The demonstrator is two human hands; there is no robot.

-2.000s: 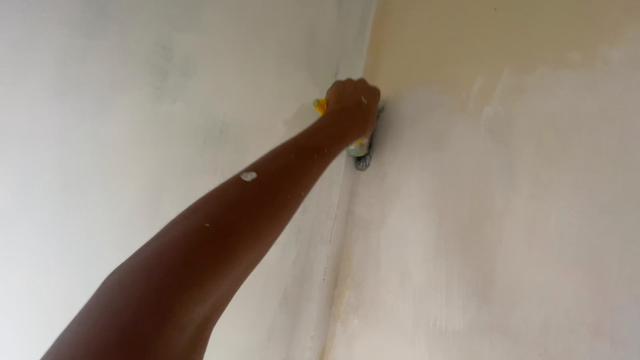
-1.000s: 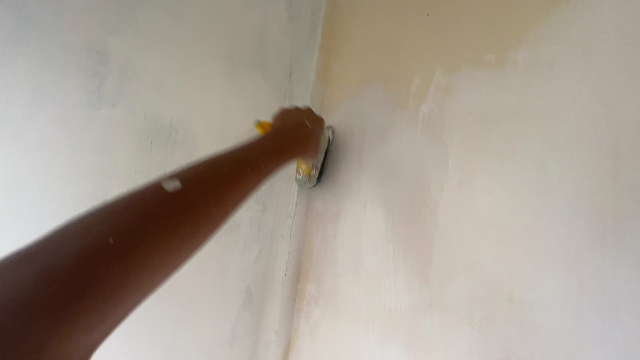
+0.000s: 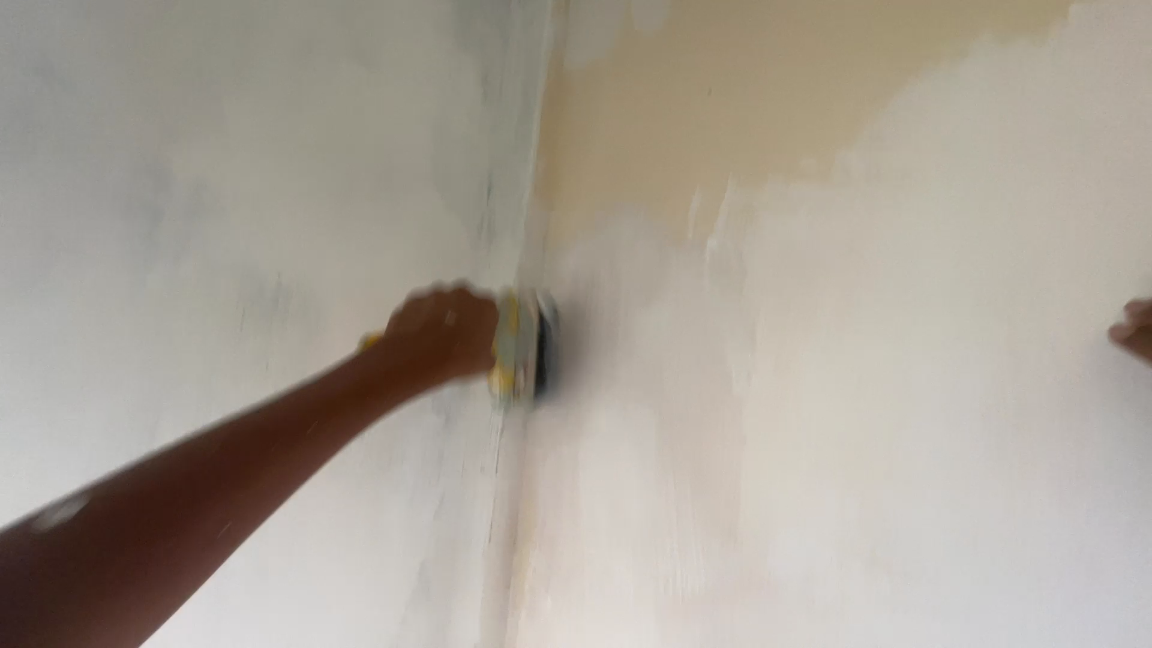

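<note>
My left hand (image 3: pixel 443 331) reaches in from the lower left, closed around a hand tool (image 3: pixel 517 346) with a yellow handle and a pale, yellow-marked body. The tool's dark face meets the right-hand wall (image 3: pixel 810 378) just beside the inner corner (image 3: pixel 531 216). Blur hides what kind of tool it is. Only some fingertips of my right hand (image 3: pixel 1136 328) show at the right edge, by the same wall; whether they touch it I cannot tell. White spots mark my left forearm.
To the left stands a whitish wall (image 3: pixel 216 225) with grey-green patches. An uneven beige area (image 3: pixel 738 99) spans the upper part of the right-hand wall, with whitish coating below and beside it. A rough seam runs down the corner.
My left hand still grips the tool at the corner. The view has shifted, showing more of the right-hand wall. Fingers of my right hand have come into view at the right edge.
</note>
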